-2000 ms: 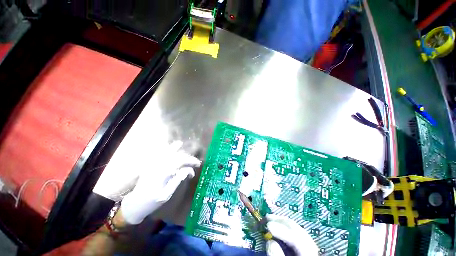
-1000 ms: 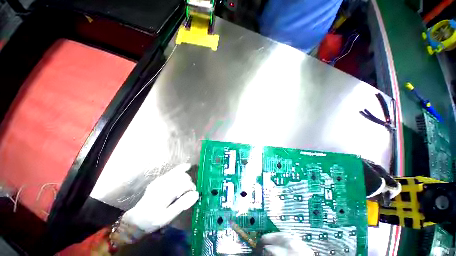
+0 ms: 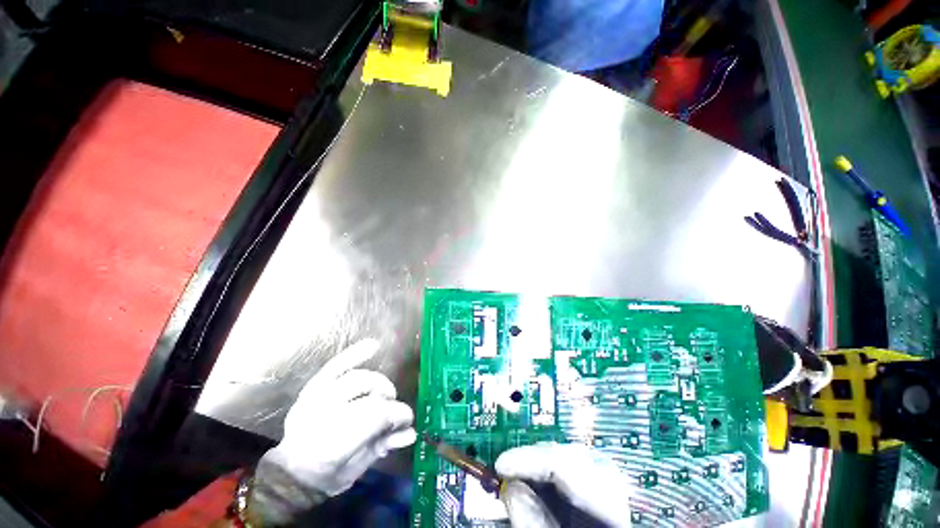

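The green circuit board (image 3: 618, 345) lies solder side up on the shiny metal plate (image 3: 433, 186), its near edge cut off by the picture. My gloved right hand (image 3: 565, 483) holds the soldering iron (image 3: 464, 463) over the board's lower left. Its tip points left, close to the board's left edge; whether it touches cannot be told. My gloved left hand (image 3: 345, 421) is at the board's left edge, fingers bent, fingertips near the iron's tip. A thin solder strand runs from the reel down the plate's left side; whether my left hand holds it cannot be told.
A yellow solder reel holder (image 3: 409, 70) stands at the far left corner. Side cutters (image 3: 783, 219) lie far right. The iron stand (image 3: 792, 373) and black fan (image 3: 907, 400) are at the right edge. A red-lined tray (image 3: 124, 227) is left. A person in blue (image 3: 598, 33) is beyond the plate.
The view has shifted, so the board sits lower in the picture. The iron's tip has moved left and down across the board to its left side. My left hand's fingers have changed pose near the edge.
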